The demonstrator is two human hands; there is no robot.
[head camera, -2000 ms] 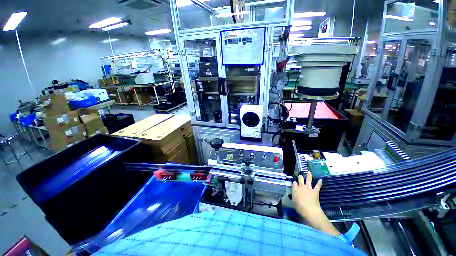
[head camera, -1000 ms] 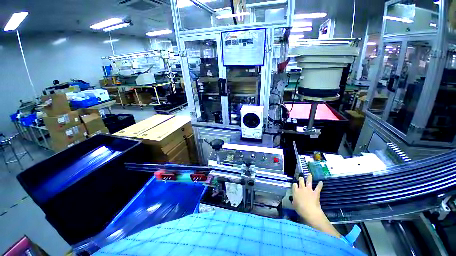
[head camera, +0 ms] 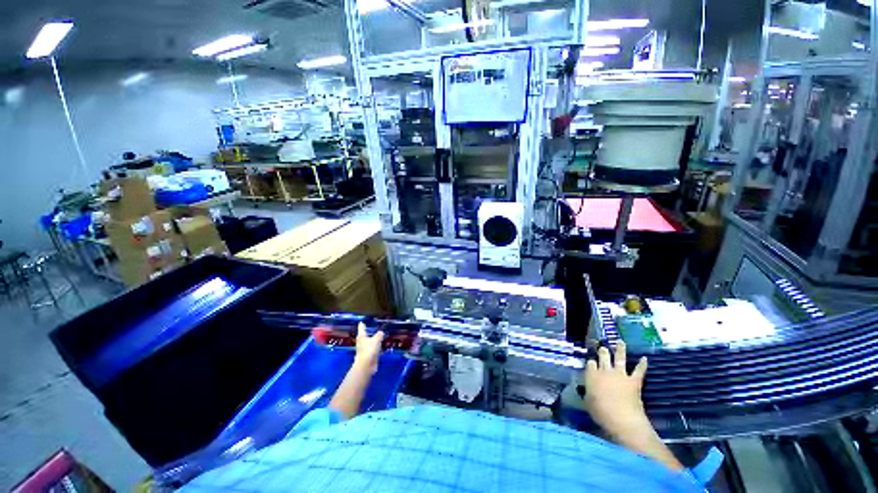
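A long dark packing tube [head camera: 289, 320] lies along the track [head camera: 539, 343], its far left part reaching over the blue bin [head camera: 289, 385]. My left hand [head camera: 366, 349] is at this tube beside the red tube holders [head camera: 332, 337], with fingers on or around it; whether it grips is unclear. My right hand [head camera: 616, 380] lies with spread fingers on the near left end of the tube rack [head camera: 761, 361], where the rack meets the track. What is under its palm is hidden.
The control panel [head camera: 501, 303] is behind the track. A black tote [head camera: 125, 356] stands beyond the blue bin, with brown cartons [head camera: 337, 265] behind. A white sheet [head camera: 712, 323] and green part [head camera: 642, 330] lie behind the rack. A white fan [head camera: 500, 236] stands before the glazed machine.
My left hand has come into view and reached the tube near the red holders. My right hand stays at the rack's end. The whole view has shifted slightly.
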